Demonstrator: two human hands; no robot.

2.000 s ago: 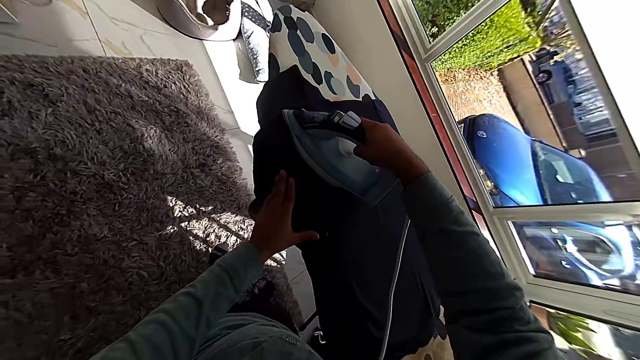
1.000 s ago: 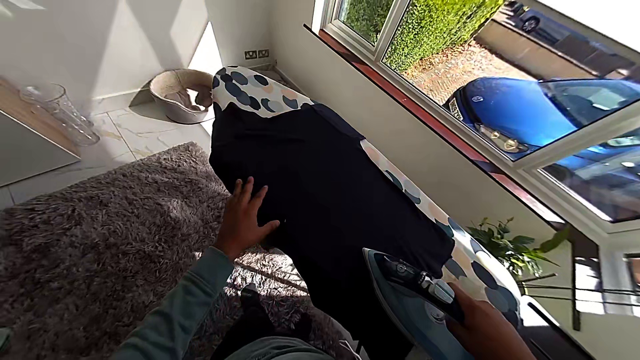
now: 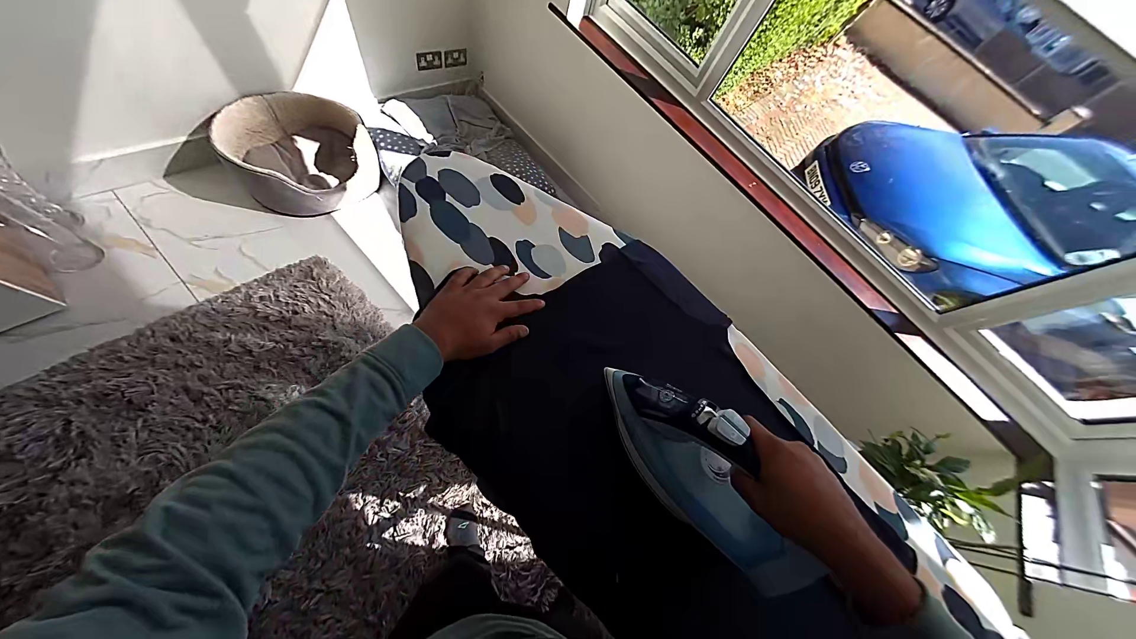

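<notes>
My right hand [image 3: 790, 488] grips the handle of a blue steam iron [image 3: 688, 475], whose tip points up and left over a dark garment [image 3: 532, 444]. The garment lies across an ironing board with a spotted cover [image 3: 541, 235]. My left hand [image 3: 479, 315] rests flat with spread fingers at the garment's far left edge, partly on the bare cover. Whether the iron's soleplate touches the cloth cannot be told. The iron's cord is not visible.
A shaggy grey rug [image 3: 177, 426] lies left of the board. Beyond stand a round pet bed [image 3: 293, 155] and folded cloths [image 3: 470, 124]. A window sill [image 3: 754, 186] and a leafy plant [image 3: 932, 479] are on the right.
My left hand has moved to the garment's far edge, where more of the spotted cover now shows than a second ago. The iron stays in my right hand. The view has shifted.
</notes>
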